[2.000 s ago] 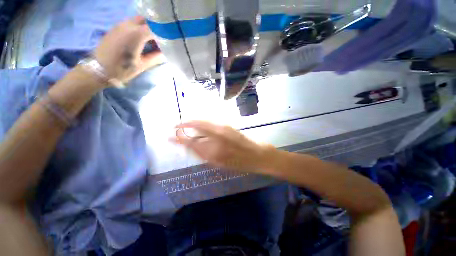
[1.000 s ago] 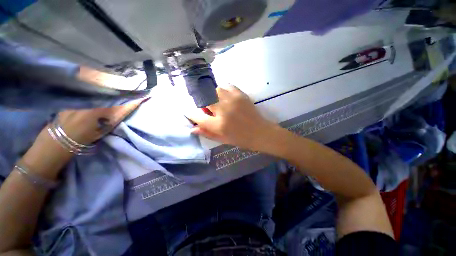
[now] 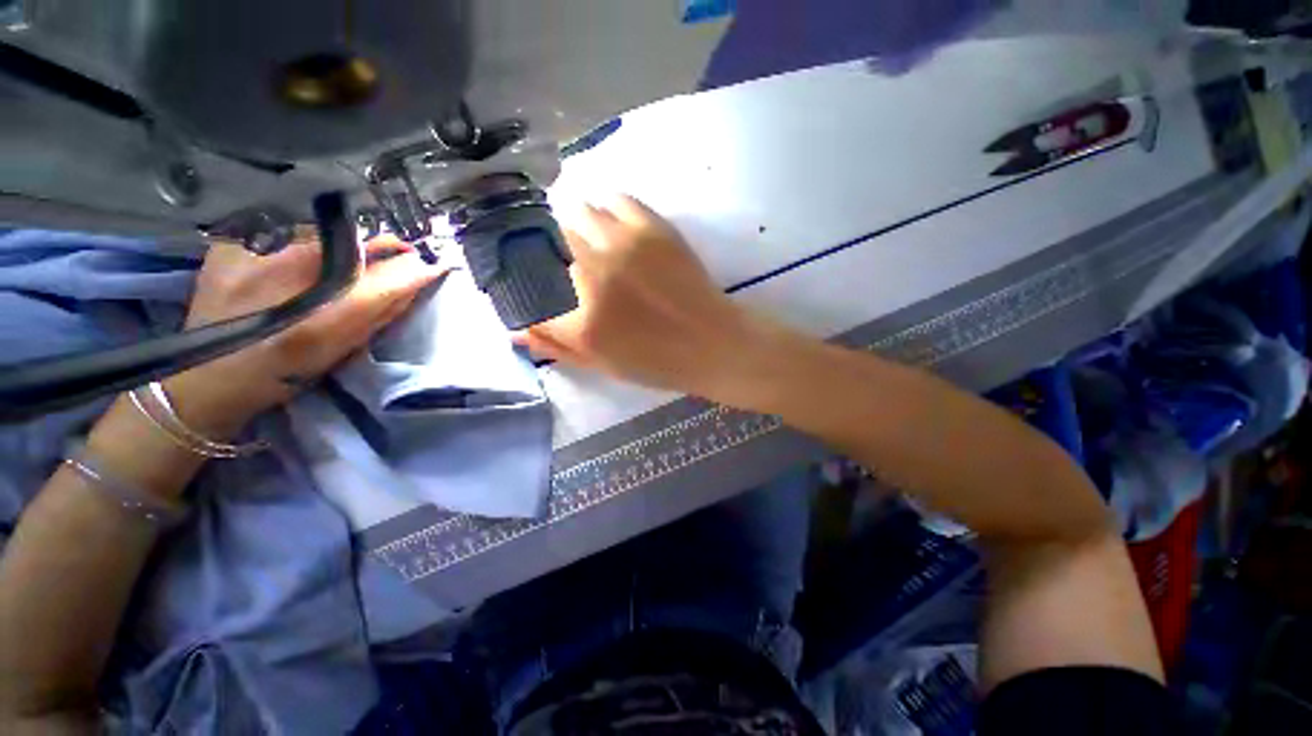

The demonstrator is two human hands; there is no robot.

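The light blue garment piece point(image 3: 468, 431) lies bunched at the left, with a folded flap below the needle area and more cloth hanging over the table edge. My left hand point(image 3: 310, 309) rests on the cloth left of the presser foot point(image 3: 410, 209), partly behind a black curved bar point(image 3: 187, 342). My right hand point(image 3: 633, 295) is just right of the dark ribbed attachment point(image 3: 521, 266), its fingertips partly hidden behind it. Whether the right fingers grip cloth cannot be told.
The machine head with a blurred knob point(image 3: 324, 79) fills the top left. Thread snips point(image 3: 1065, 137) lie at the right on the machine bed point(image 3: 835, 158). A ruler strip point(image 3: 662, 443) runs along the front edge. Purple cloth point(image 3: 820, 36) hangs above; a red basket point(image 3: 1168, 575) stands below right.
The view has moved closer to the needle area. Since the oldest frame, both hands have come in beside the presser foot, and the cloth has moved right, under the needle area.
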